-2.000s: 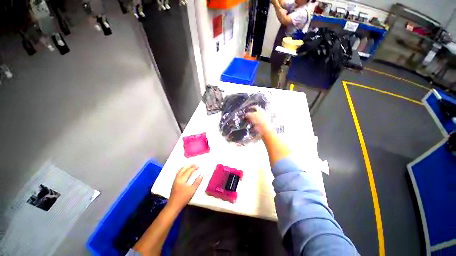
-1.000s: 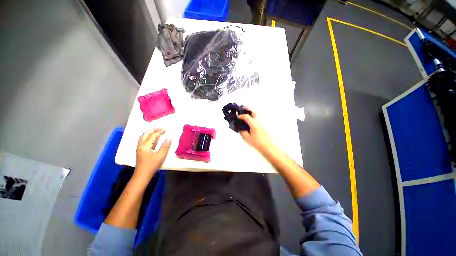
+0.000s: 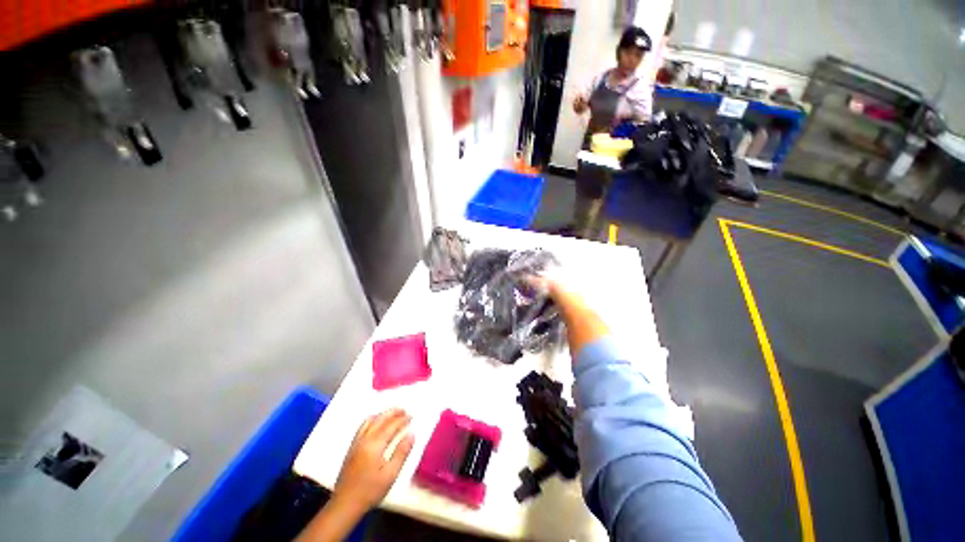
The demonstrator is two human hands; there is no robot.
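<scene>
A clear plastic bag (image 3: 495, 307) with black contents lies on the far part of the white table. My right hand (image 3: 547, 284) reaches into or onto the bag; its fingers are partly hidden and blurred, so I cannot tell what they hold. A loose pile of small black pieces (image 3: 549, 418) lies beside my right forearm. A pink tray (image 3: 439, 461) with black pieces in its right part lies near the front edge. My left hand (image 3: 376, 457) rests on the table just left of this tray, empty, fingers slightly apart.
A second pink tray (image 3: 401, 361) looks empty. A dark grey crumpled item (image 3: 445, 258) lies beside the bag. A blue bin (image 3: 250, 472) stands below left. Metal clips (image 3: 207, 66) hang overhead at left. A person (image 3: 617, 97) stands beyond the table, near black parts (image 3: 683, 154).
Since one second ago, my right hand has let go of black pieces, which now lie in a pile, and has moved back to the bag. The view has tilted up.
</scene>
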